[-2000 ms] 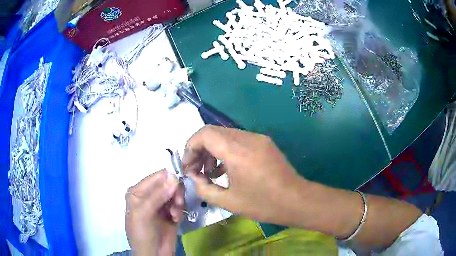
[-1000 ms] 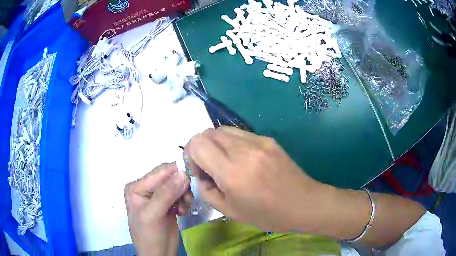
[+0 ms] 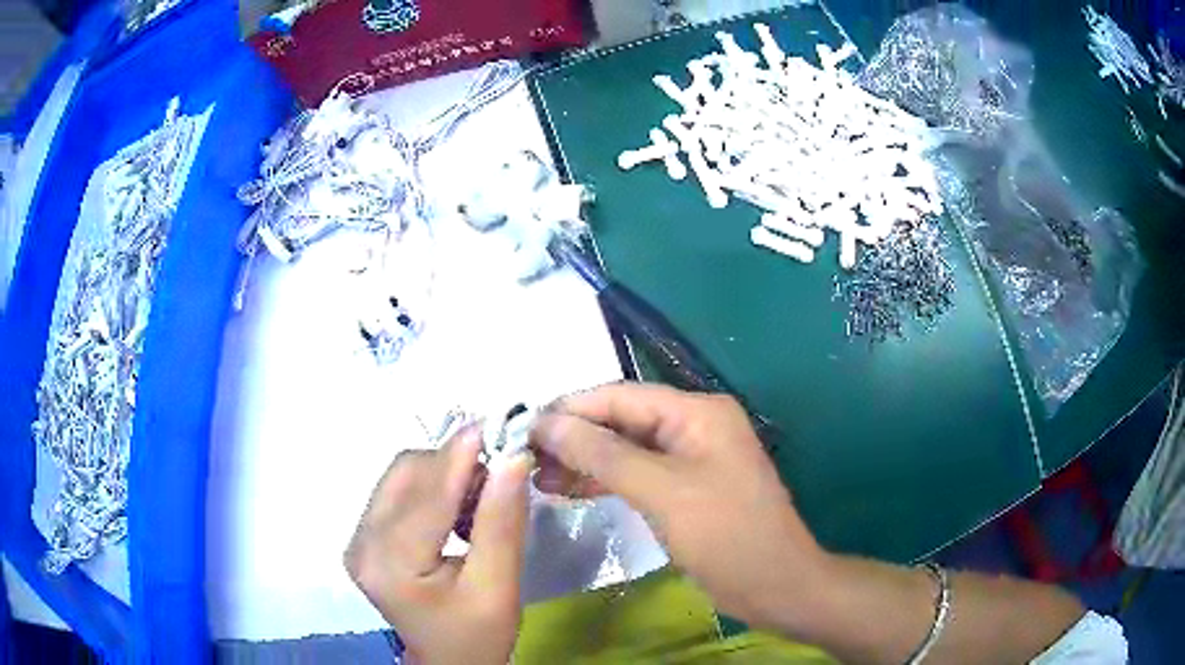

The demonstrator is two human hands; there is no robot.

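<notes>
My left hand is at the lower middle, its thumb and forefinger pinching a small white corded unit with a black end. My right hand meets it from the right, its fingertips at the same unit; whether they grip a part of it is hidden. A clear, shiny piece lies under the hands. A loose heap of white plastic pieces lies on the green surface, with a dark heap of tiny metal parts touching its lower edge.
A hammer with a wrapped white head lies across the white board's right edge. Tangled white cords lie at its top. A blue bin stands left, a red carton behind. A clear bag is right, a yellow cloth near.
The whole scene has shifted right and slightly down in view. My hands have turned, and the small unit's black end now shows between my fingertips.
</notes>
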